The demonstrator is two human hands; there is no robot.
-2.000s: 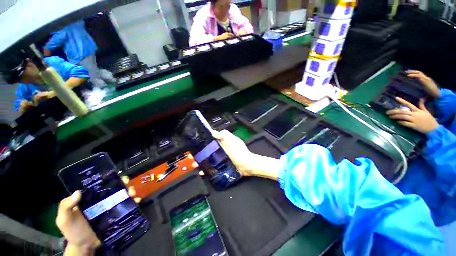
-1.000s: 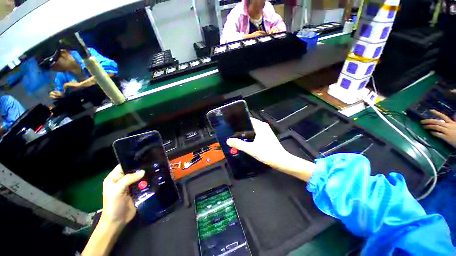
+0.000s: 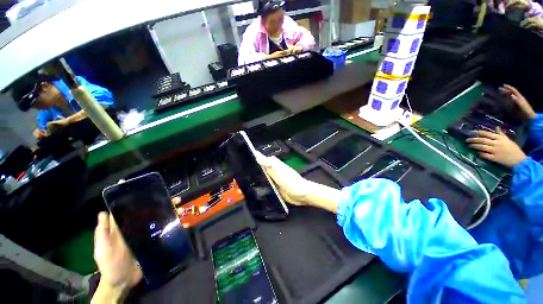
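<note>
My left hand [image 3: 113, 252] holds a smartphone [image 3: 149, 228] upright, its screen dark with a small light mark near the middle. My right hand [image 3: 283, 181] grips a second smartphone [image 3: 257, 178] by its right side, screen dark and turned leftward, its light edge facing me. A third smartphone [image 3: 243, 270] with a green lit screen lies between them in the near black foam tray [image 3: 303, 249]. Part of the left fingers is hidden behind the phone; fingertips show at its right edge.
An orange mat [image 3: 211, 205] with tiny parts lies behind the tray. Dark phones [image 3: 345, 151] lie in the tray's right pockets. A white tower [image 3: 390, 77] with a white cable [image 3: 452, 160] stands at the back right. A neighbour's hands [image 3: 497, 145] are at the right; people sit opposite.
Both held phones' screens have changed from showing a red button to dark. The right phone has turned more edge-on. Both thumbs have left the screens. The whole view has shifted a little.
</note>
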